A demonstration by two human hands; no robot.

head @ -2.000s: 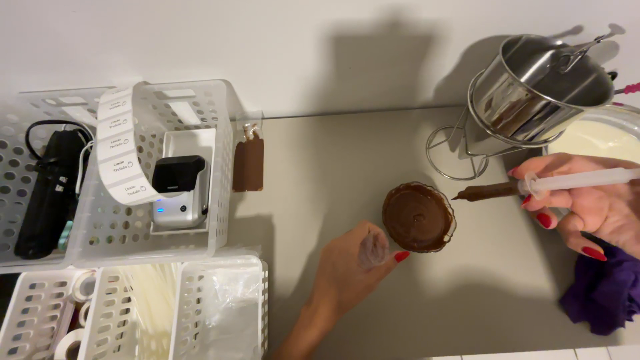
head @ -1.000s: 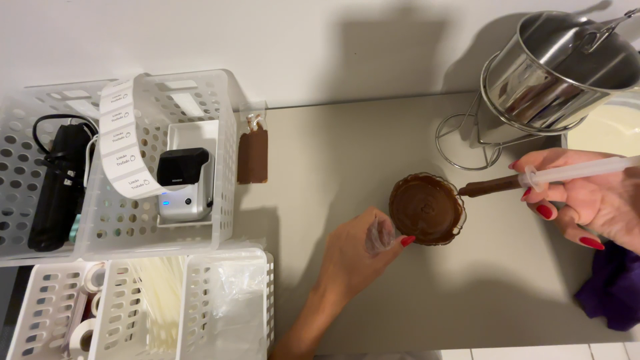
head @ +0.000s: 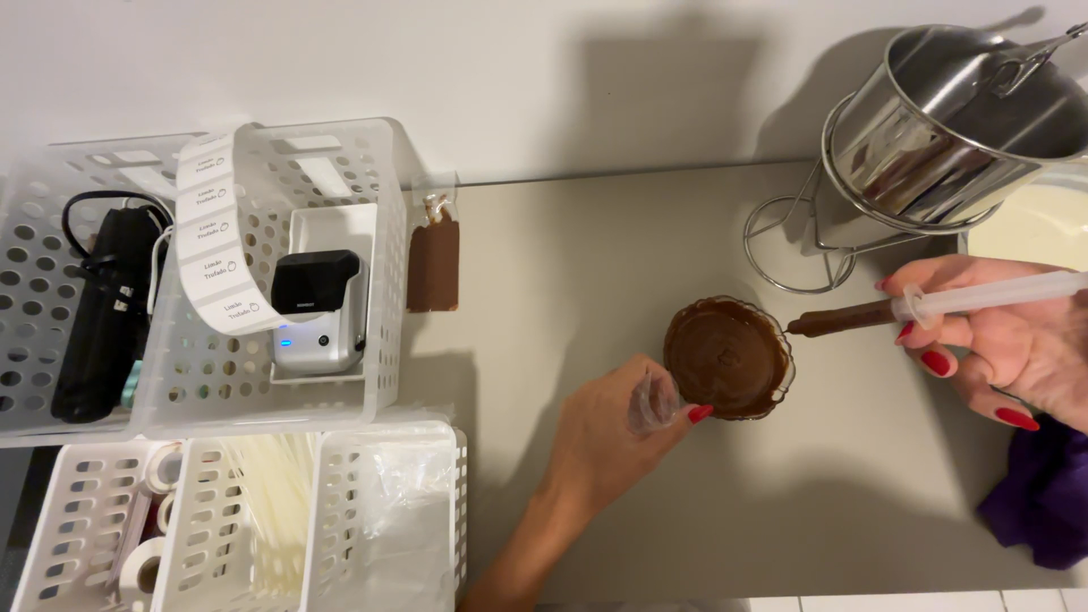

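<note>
My left hand pinches the clear handle of a glass cup, which holds melted chocolate and rests on the counter. In my right hand lies a plastic syringe, its barrel filled with brown chocolate and its white plunger drawn far back. The syringe tip is at the cup's right rim. Beside the baskets, farther left, a flat clear bag of chocolate lies on the counter.
A steel pot sits tilted in a wire stand by the wall, near a bowl of cream-coloured mixture. A purple cloth is at right. Plastic baskets at left hold a label printer, a black device and bags.
The syringe tip has moved from the cup's right side slightly higher along its rim. Both hands keep their holds. The view has shifted slightly.
</note>
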